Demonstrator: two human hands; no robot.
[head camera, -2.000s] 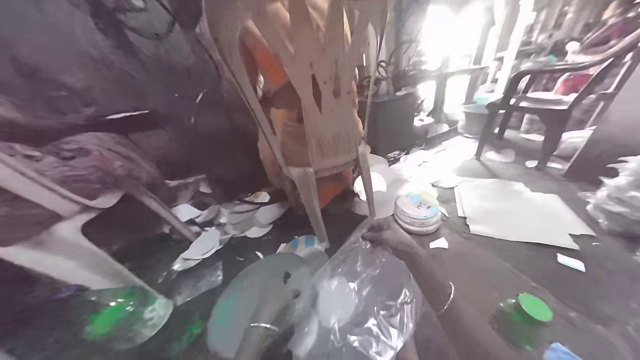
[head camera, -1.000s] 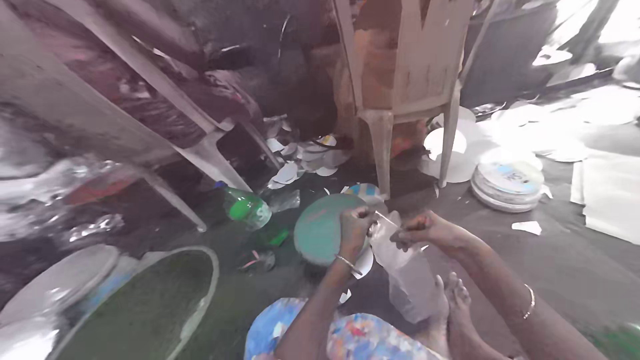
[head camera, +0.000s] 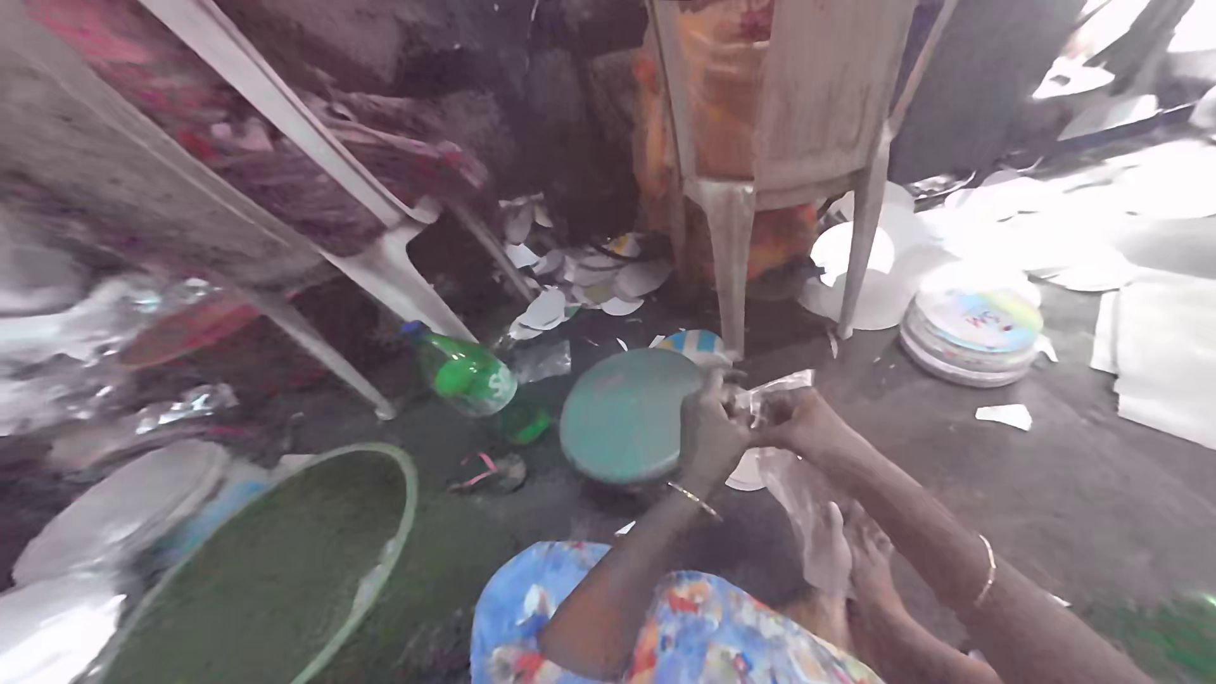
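Note:
My left hand (head camera: 714, 427) and my right hand (head camera: 793, 418) meet near the middle of the view, fingers pinched on the top of a clear plastic bag (head camera: 796, 494). The bag hangs down from them toward my bare feet (head camera: 860, 546), and its top edge sticks up between the hands. Just left of my left hand lies a round green disc-like lid or stool top (head camera: 622, 418), partly covered by that hand. A white paper disc (head camera: 748, 472) shows below the hands. What the bag holds cannot be made out.
Plastic chairs stand ahead (head camera: 730, 256) and at left (head camera: 408, 275). A green bottle (head camera: 465, 375) lies near the lid. A large green tub (head camera: 407, 494) is at lower left. Right are a stack of round discs (head camera: 969, 323) and paper sheets (head camera: 1173, 351). Paper scraps (head camera: 608, 275) lie behind the lid.
The bag, spread wide between my hands two seconds ago, now hangs narrow below them. My hands have come closer together over the last second. The view has swung down and right-hand things shifted.

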